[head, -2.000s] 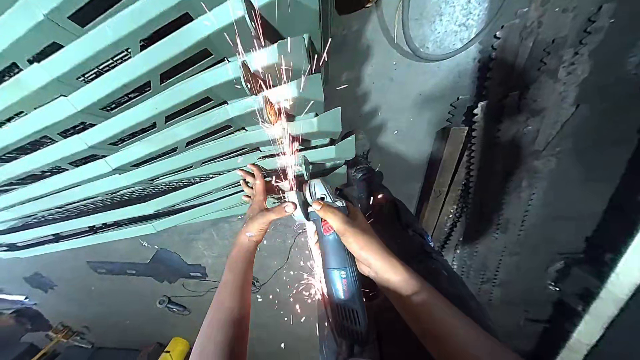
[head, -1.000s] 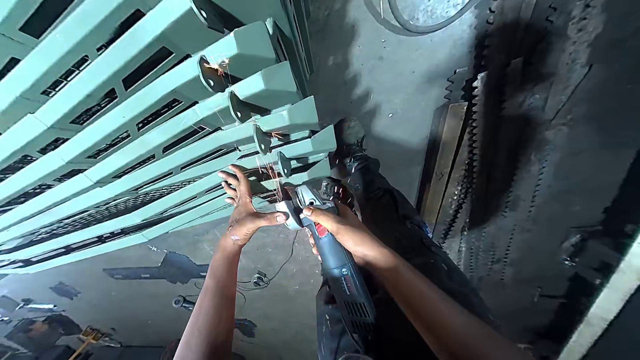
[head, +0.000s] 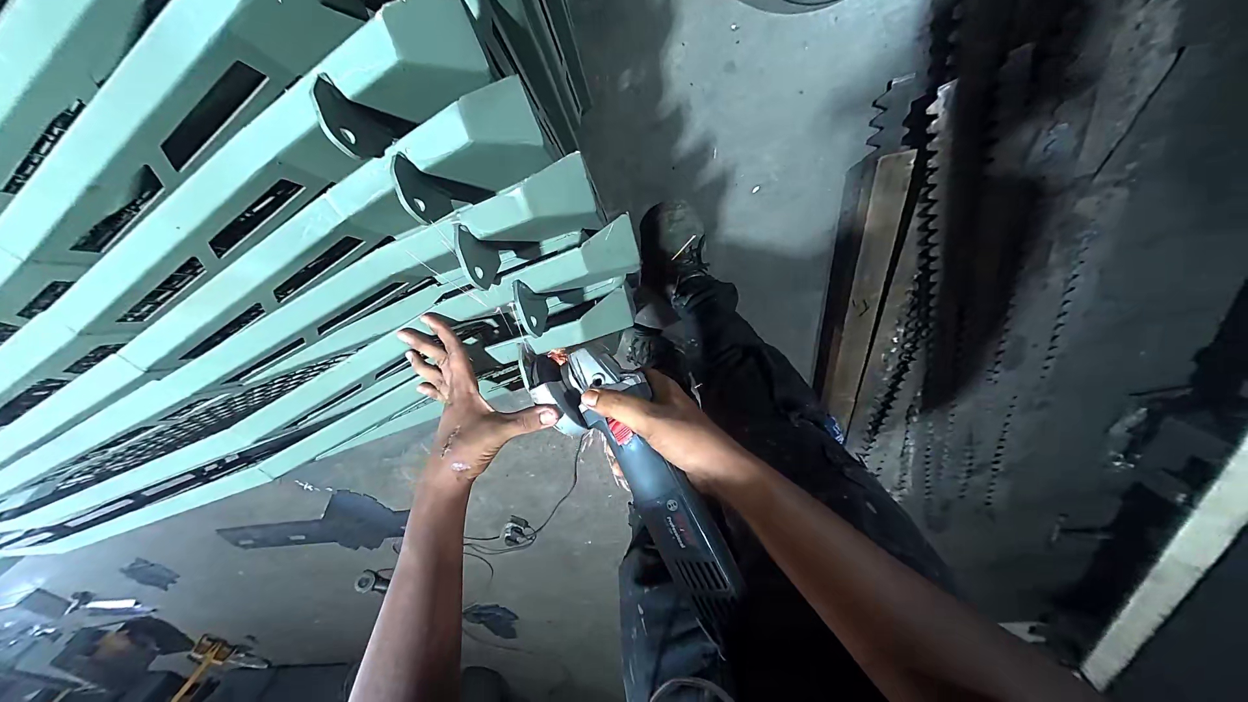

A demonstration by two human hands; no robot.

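Note:
A blue Bosch angle grinder [head: 678,526] runs from the middle down to the right, its head and guard by a bracket at the lower end of a row of green metal panels [head: 283,185]. Orange glow and faint sparks show at that contact. My right hand [head: 663,419] is closed around the grinder's body behind its head. With fingers spread, my left hand [head: 468,405] has its thumb at the guard; whether it presses there I cannot tell. Dark curved metal tabs [head: 419,188] stick out from the panels above. The disc is mostly hidden.
My trousered leg [head: 770,380] and shoe [head: 673,234] are right of the panels. Toothed metal strips [head: 926,234] and a wooden plank [head: 875,283] lie on the floor at the right. A cable with a plug [head: 517,529] and a flat dark scrap [head: 341,522] lie below my left hand.
The bright spark stream of two seconds ago has shrunk to a small glow and thin streaks. My left hand's fingers have spread further from the grinder. The view has shifted somewhat.

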